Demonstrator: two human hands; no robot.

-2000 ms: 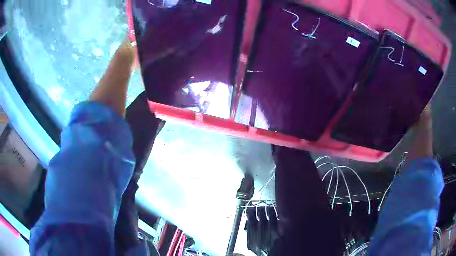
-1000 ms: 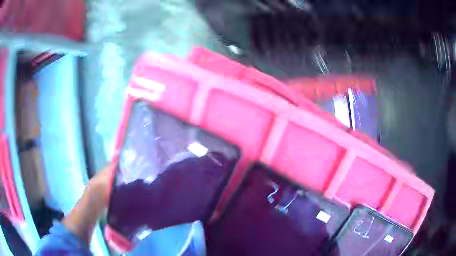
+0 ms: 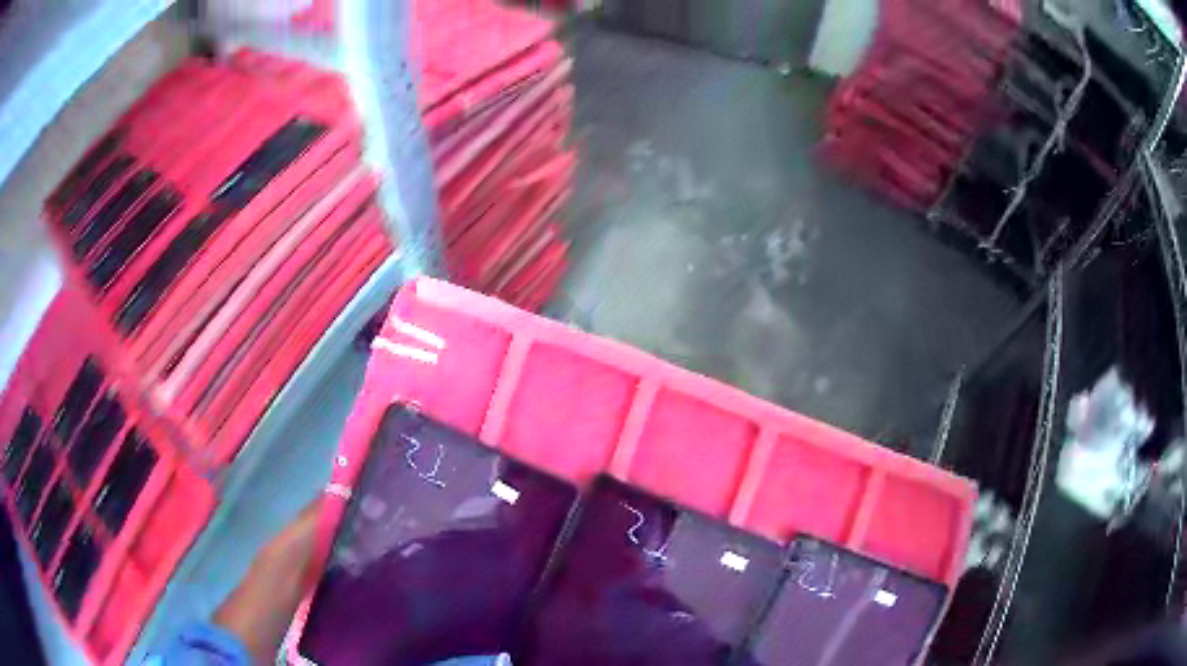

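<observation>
A pink-red compartment tray (image 3: 690, 429) is held in front of me, slightly tilted. Three glossy dark purple tablets lie in its near part: left tablet (image 3: 436, 553), middle tablet (image 3: 651, 572) and right tablet (image 3: 846, 612). Each has a small white label and a pale handwritten mark. The far row shows ribbed pink pockets. My left hand (image 3: 280, 572) grips the tray's left side, its fingers partly hidden by the tray. My right hand is not in view. The tray's near edge is cut off by the frame.
Tray stacks (image 3: 300, 260) stand on a pale blue-grey shelf at the left, behind a metal post (image 3: 384, 130); some top trays hold dark units. Another tray stack (image 3: 911, 98) stands at the far right. A dark rack with cables (image 3: 1041, 325) lines the right. Grey floor (image 3: 729, 208) lies ahead.
The view has swung from the floor and cable rack to the tray shelf and stacks. The tray now sits lower in view, with my left hand still at its left side. The right hand has left the view.
</observation>
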